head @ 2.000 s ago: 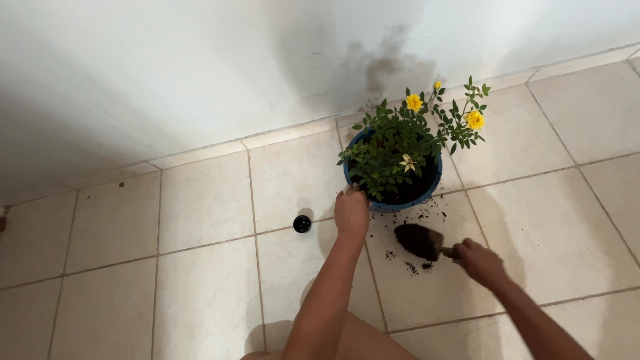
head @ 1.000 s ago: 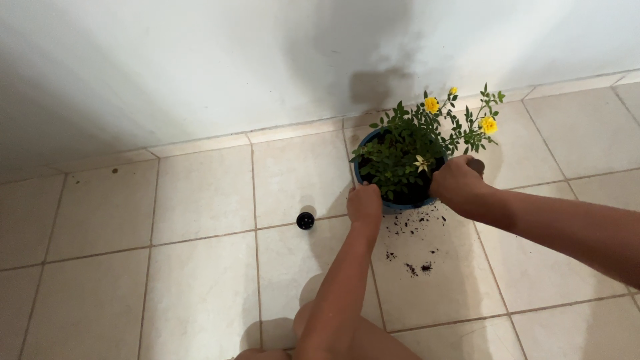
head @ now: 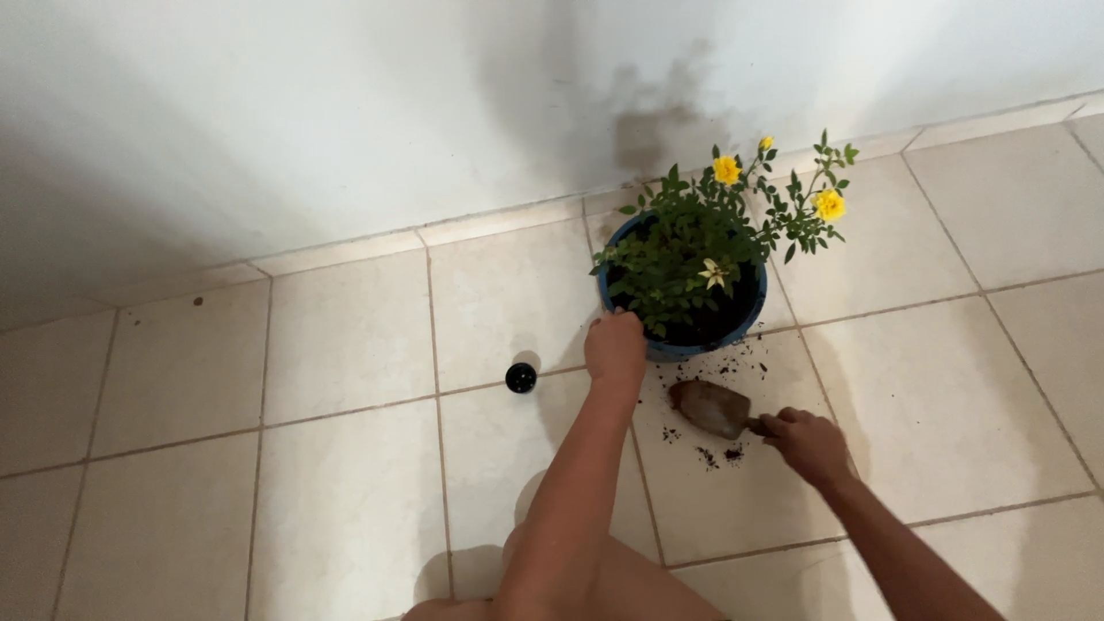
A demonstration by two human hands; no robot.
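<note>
A blue round pot (head: 759, 312) stands on the tiled floor with dark soil (head: 711, 323) and a leafy plant with yellow flowers (head: 690, 233), which looks like a miniature rose. My left hand (head: 616, 347) grips the pot's near left rim. Below and right of the pot, my right hand (head: 806, 442) holds a garden trowel (head: 714, 409) by its handle, fingers closed around it. The trowel's blade has no heap of soil on it and is low over the floor, pointing left; whether it touches the tiles is unclear.
Loose soil crumbs (head: 733, 454) lie on the tiles around the trowel and below the pot. A small black round container (head: 521, 378) is left of my left hand. The white wall (head: 345, 112) and its tile skirting (head: 509, 221) run behind the pot.
My right hand with the trowel has come back down from the pot's right rim, where it was a second ago. Soil heaped on the blade two seconds ago is gone. My left hand has stayed at the rim.
</note>
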